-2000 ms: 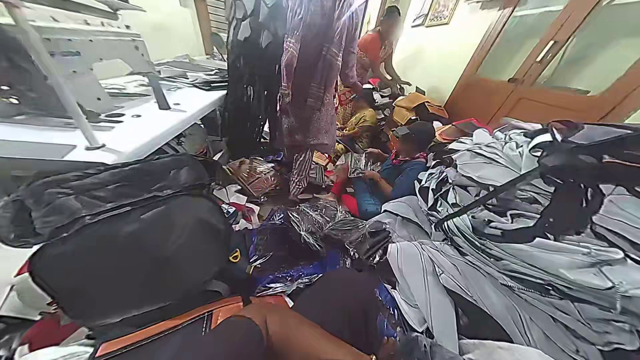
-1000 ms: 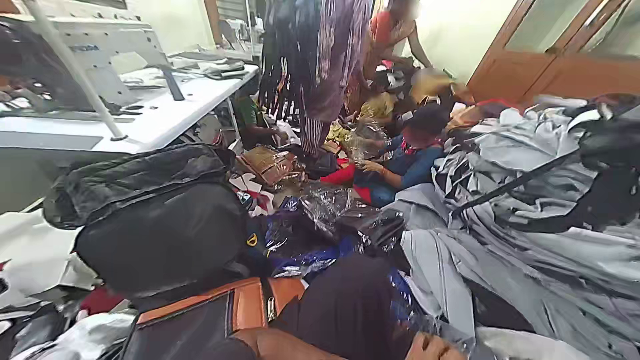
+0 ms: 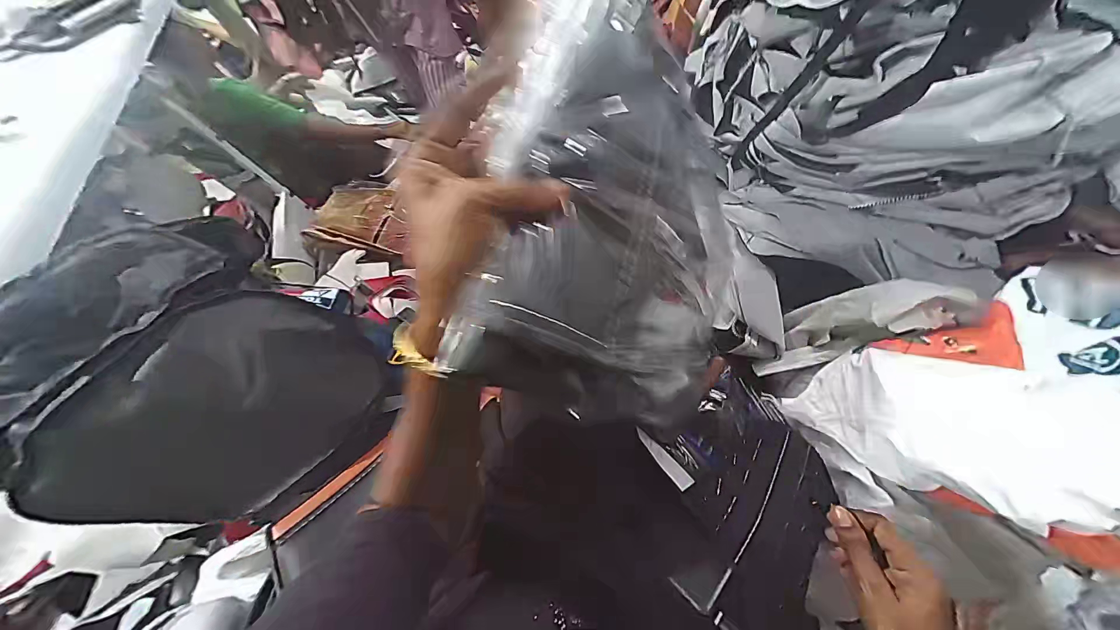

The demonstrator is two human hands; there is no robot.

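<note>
My left hand (image 3: 455, 210), with a yellow band at the wrist, holds up a clear plastic bag (image 3: 612, 262) with dark grey contents; both are blurred by motion. At the lower right, my right hand (image 3: 892, 560) pinches the edge of a dark item in clear plastic (image 3: 752, 499), which lies over my dark-clothed lap. A black padded bag (image 3: 192, 402) lies to the left of my left arm.
Grey fabric pieces (image 3: 919, 175) are heaped at the upper right, above white cloth (image 3: 954, 429) with orange parts. A white table (image 3: 61, 122) is at the upper left. A person in a green sleeve (image 3: 254, 109) reaches in nearby, beside brown packets (image 3: 359, 219).
My left hand has come up into the middle with the plastic bag. My right hand has taken hold of the dark wrapped item's edge. The view has tilted down.
</note>
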